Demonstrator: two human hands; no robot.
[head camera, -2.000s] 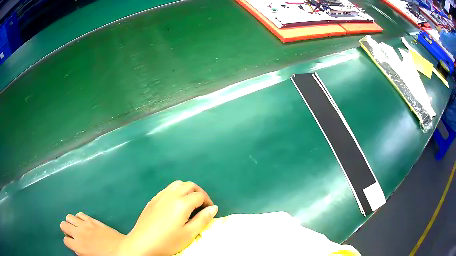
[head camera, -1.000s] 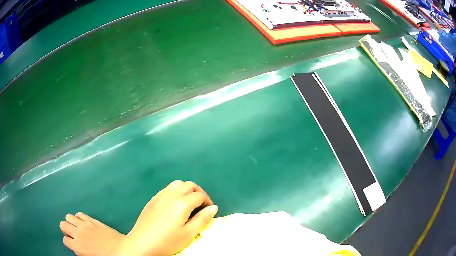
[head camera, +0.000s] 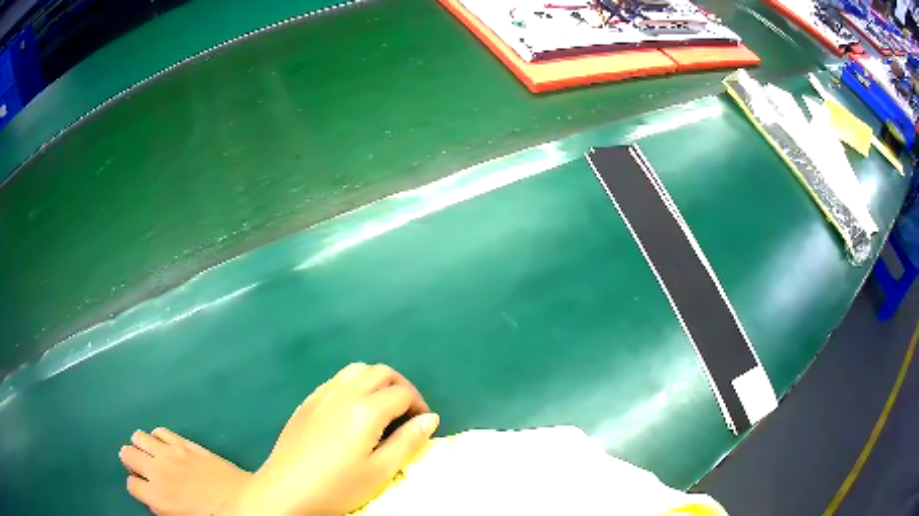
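Observation:
My left hand (head camera: 338, 443) lies over my right wrist and the edge of the white sleeve, with fingers curled and the thumb towards the right. What is inside its curl is hidden. My right hand (head camera: 176, 472) lies palm down on the green bench (head camera: 423, 292) at the lower left, fingers slightly apart and nothing seen in it. A black adhesive strip sheet (head camera: 670, 252) with pale edges lies flat to the right of both hands, untouched. A small white release liner (head camera: 755, 395) is at its near end.
A white chassis (head camera: 595, 28) with wires lies on orange-red foam pads (head camera: 605, 69) at the top. Clear plastic wrap (head camera: 806, 151) and a yellow piece (head camera: 848, 128) lie at the upper right. A blue bin (head camera: 875, 99) and more units stand beyond. The bench edge curves at the right.
The chassis on its foam pads has moved slightly to the left along the far band of the bench. Both my hands and the black strip sheet have stayed in place.

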